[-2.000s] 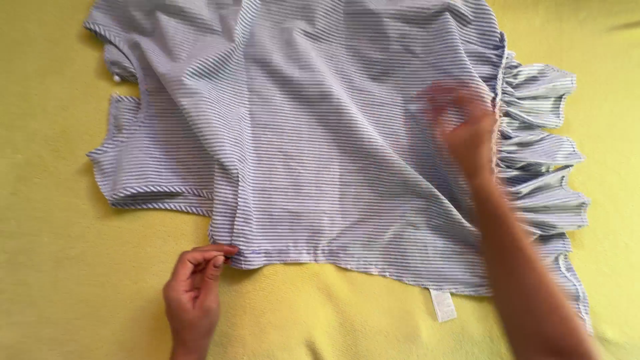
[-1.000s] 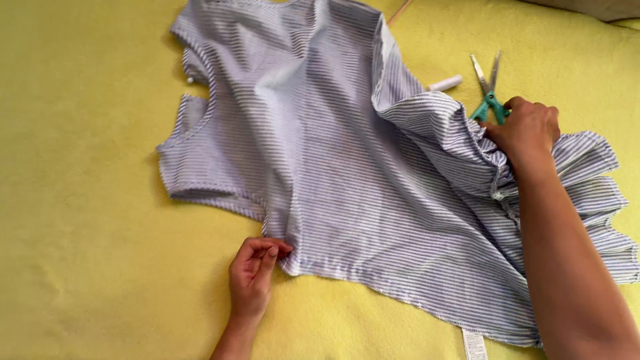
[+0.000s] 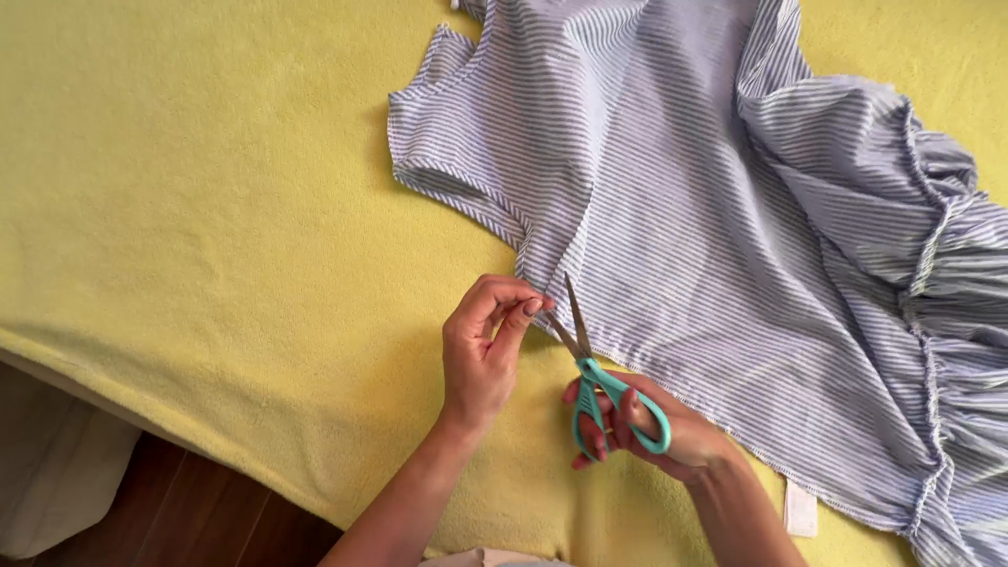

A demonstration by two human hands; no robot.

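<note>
A blue-and-white striped garment with a gathered ruffle at the right lies spread out, its seams showing. My left hand pinches the garment's seam edge below the armhole between thumb and fingertips. In my right hand is a pair of scissors with teal handles, fingers through the loops. Their blades are parted and point up and left, close to my left fingertips and over the garment's edge. Whether they touch the fabric, I cannot tell. A white label sticks out from the lower edge.
Beneath the garment is a yellow fleece cloth, whose edge runs diagonally at the lower left. Beyond that edge are a dark wooden floor and a beige fabric item.
My right hand has picked up the scissors from above the garment and brought them over to my left hand. The ruffled side is now bunched inward. The view has shifted.
</note>
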